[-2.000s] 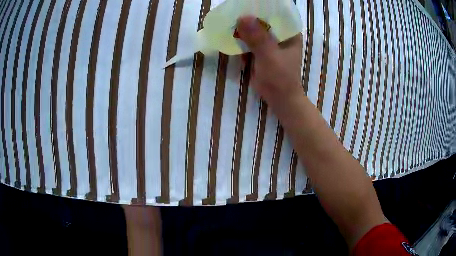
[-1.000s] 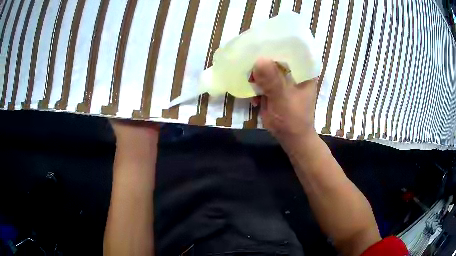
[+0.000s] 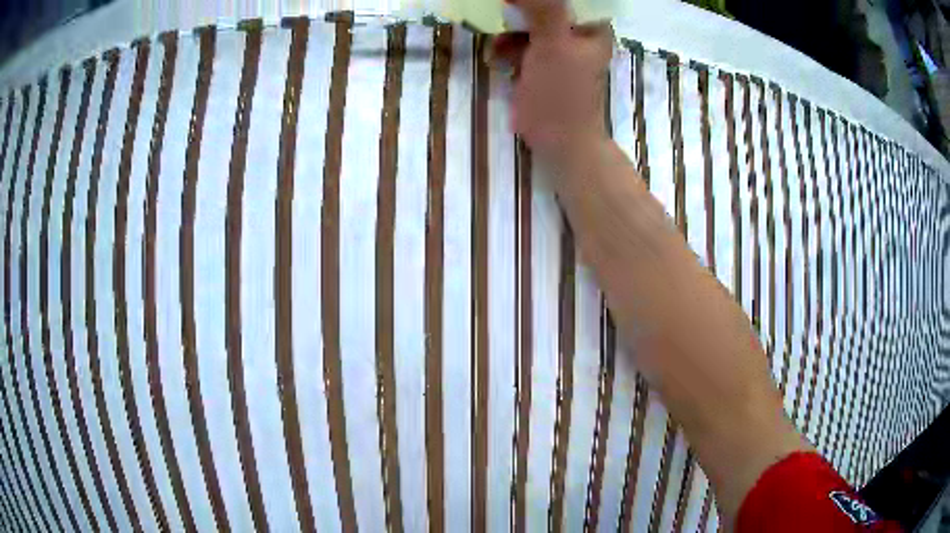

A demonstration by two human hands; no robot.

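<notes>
A large white slotted panel (image 3: 356,208) with parallel brown grooves (image 3: 283,250) fills most of the view. My right hand (image 3: 557,89) is at the top centre, near the panel's far edge, gripping a pale yellow squeeze bottle (image 3: 481,13). Most of the bottle is cut off by the picture's top edge. The nozzle cannot be made out clearly; a grey shadow lies on the panel to the left of the bottle. My left hand is not in view.
The panel's plain white far border (image 3: 719,36) curves across the top, with dark groove ends along it. Dark, cluttered background shows at the upper right. A dark area (image 3: 917,458) lies beyond the near edge at the lower right.
My right hand and the bottle have gone from the panel's near edge to its far edge. The view has shifted forward over the panel. My left forearm has left the view.
</notes>
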